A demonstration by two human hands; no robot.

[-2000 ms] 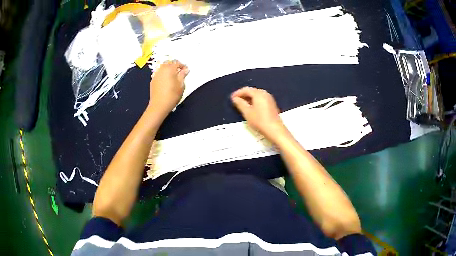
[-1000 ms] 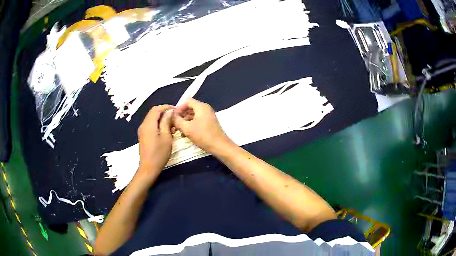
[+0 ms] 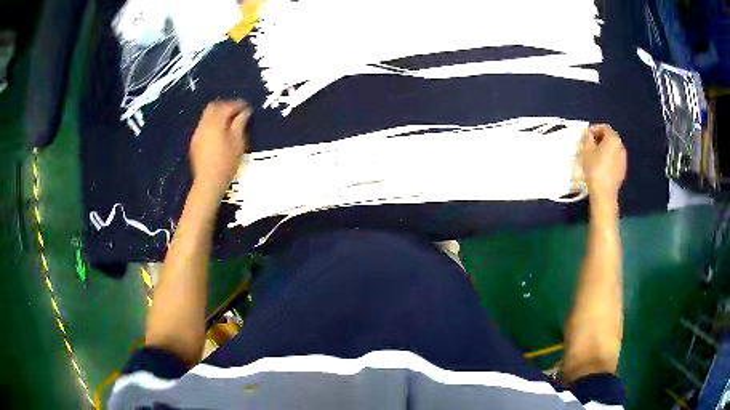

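Note:
The near bundle of white strips (image 3: 400, 168) lies flat across the dark cloth, with uneven ends and one loose strip curling out at its lower left. My right hand (image 3: 604, 160) is at its right end, thumb and finger pinched on a strip at the upper right corner. My left hand (image 3: 218, 144) is beside its upper left end, fingers curled and blurred; whether it holds a strip end is unclear. The far bundle of white strips (image 3: 432, 32) lies beyond, cut off by the top edge, with a few strips separated along its near side.
Tangled white scraps (image 3: 164, 48) and a yellow-orange strip (image 3: 246, 20) lie at the far left. A wavy white thread (image 3: 128, 220) is at the near left corner. A clear tray (image 3: 680, 112) sits at the right edge over white paper (image 3: 688, 197).
My hands were together over the near bundle's left part with a strip from the far bundle. They have moved apart, left hand left and right hand to the bundle's right end.

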